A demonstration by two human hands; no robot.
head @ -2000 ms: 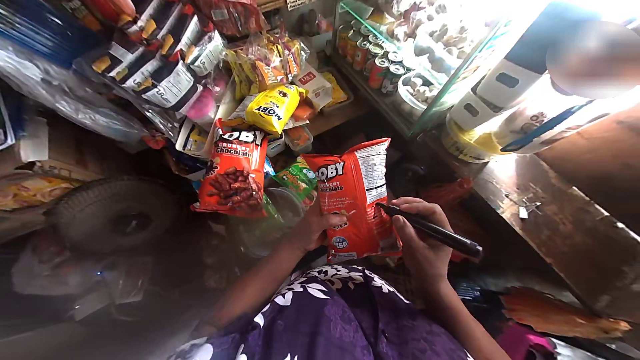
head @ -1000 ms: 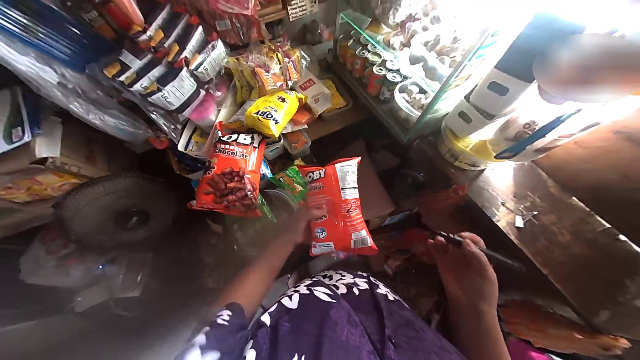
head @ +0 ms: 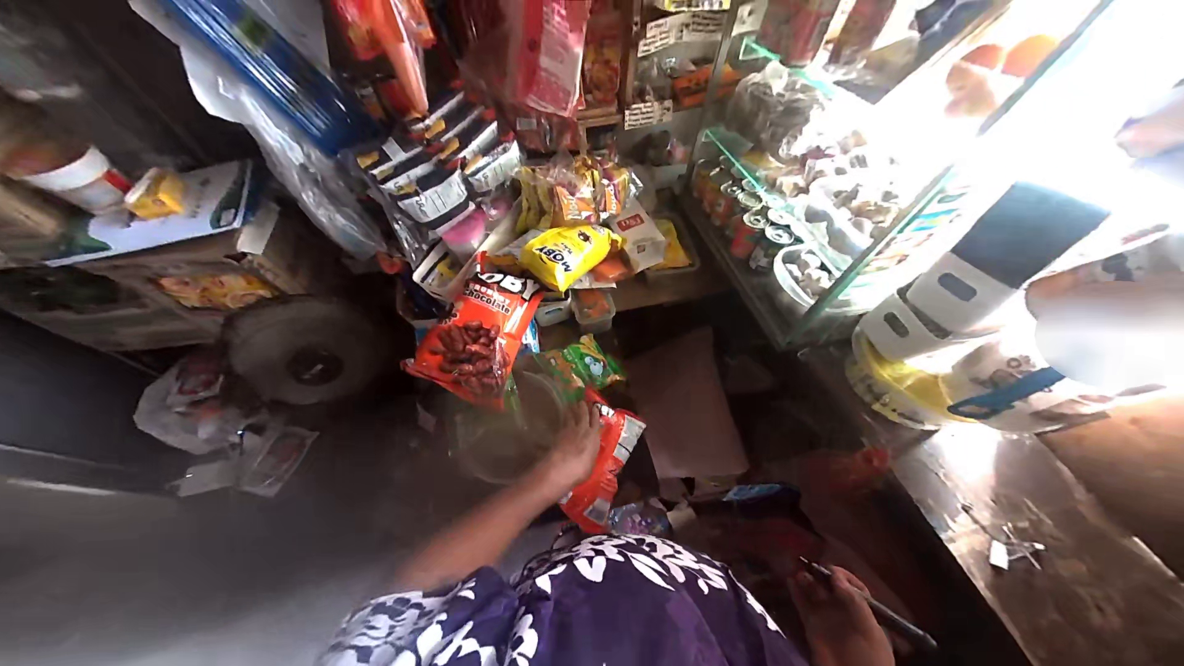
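My left hand (head: 577, 448) rests on a red snack bag (head: 606, 470), which is tilted and seen partly from its side; the fingers are at its upper left edge. My right hand (head: 840, 615), low at the right, holds a black marker pen (head: 879, 610) with its tip pointing up and left. A larger red bag of chocolate snacks (head: 476, 335) stands left of my left hand, with a yellow snack bag (head: 569, 254) above it. A green snack packet (head: 592, 363) lies just above my left hand, beside a clear round container (head: 513, 425).
A glass display case (head: 786, 305) with drink cans (head: 747, 231) stands at upper right. A wooden counter (head: 1064, 527) runs along the right, below a yellow-rimmed tub (head: 902, 393). A round fan (head: 310, 356) is at left. A person is partly visible at the far right.
My left hand has moved the red bag, which was facing me and now is turned and tilted. My right hand with the marker has moved away from the bag, down and right.
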